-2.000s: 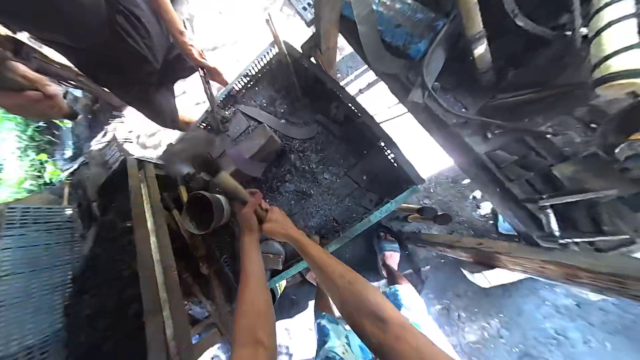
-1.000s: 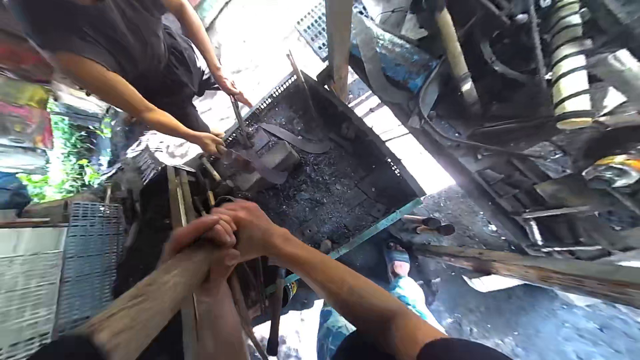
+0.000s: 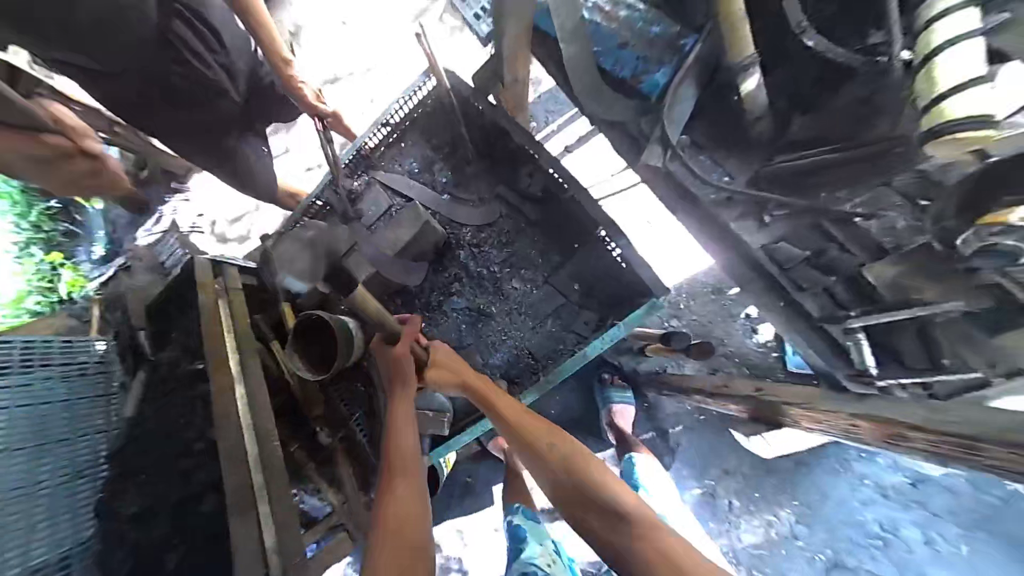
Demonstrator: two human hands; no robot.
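Both of my hands grip the wooden handle of a sledgehammer (image 3: 372, 312), my left hand (image 3: 396, 348) and my right hand (image 3: 444, 368) close together near its end. The hammer's blurred head is over the left side of a low pit, beside a steel block (image 3: 404, 236). A curved flat metal blade (image 3: 392, 260) lies against the block, its far end near tongs (image 3: 330, 156) held by a co-worker's hand (image 3: 316, 104). Whether the hammer head touches the blade is hidden by blur. A second curved metal strip (image 3: 440, 198) lies behind the block.
An open metal can (image 3: 324, 346) stands left of my hands. The pit has a green metal edge (image 3: 592, 348) before my feet and perforated crate sides. Two wooden handles (image 3: 672, 344) stick out at its right. The co-worker's other hand (image 3: 72, 152) holds something at far left.
A second ago the hammer's handle pointed back toward me at lower left; now it reaches forward over the pit. The co-worker's other hand has moved from near the block to the far left.
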